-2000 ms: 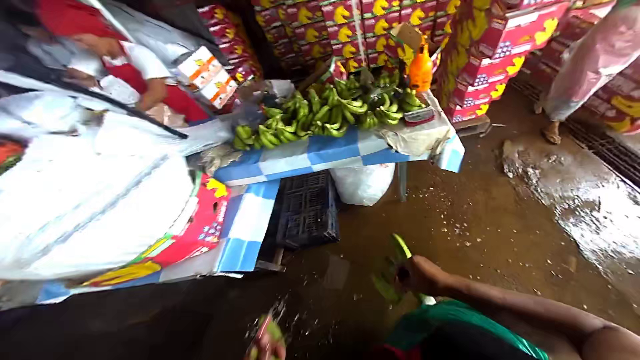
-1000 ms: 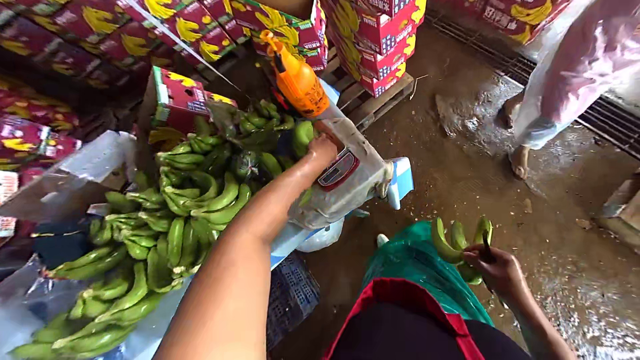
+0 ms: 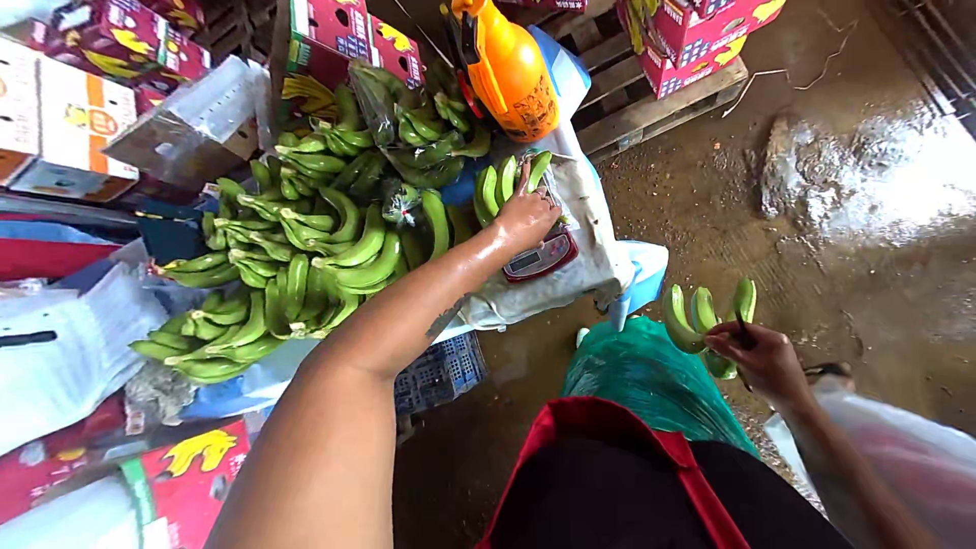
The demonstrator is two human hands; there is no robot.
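Observation:
My left hand (image 3: pixel 528 217) reaches over a digital scale (image 3: pixel 540 258) near the table corner, its fingers on a green banana cluster (image 3: pixel 499 187) that lies on the scale's far side. My right hand (image 3: pixel 759 358) is out over the floor at the right and grips another green banana cluster (image 3: pixel 686 320); a dark, thin object, perhaps a knife handle, is in the same hand. A large heap of green banana clusters (image 3: pixel 297 259) covers the table to the left of the scale, some in clear plastic bags (image 3: pixel 404 126).
An orange spray bottle (image 3: pixel 518 72) stands behind the scale. Printed banana cartons (image 3: pixel 686 46) rest on a wooden pallet (image 3: pixel 663 114). Below the table edge is a dark plastic crate (image 3: pixel 442 374). A person's covered leg (image 3: pixel 892 442) is close at the lower right, on the wet floor.
My left hand has moved from beside the orange bottle onto a banana cluster by the scale. The right hand still holds its cluster. The person at the right has come closer. The view has shifted greatly.

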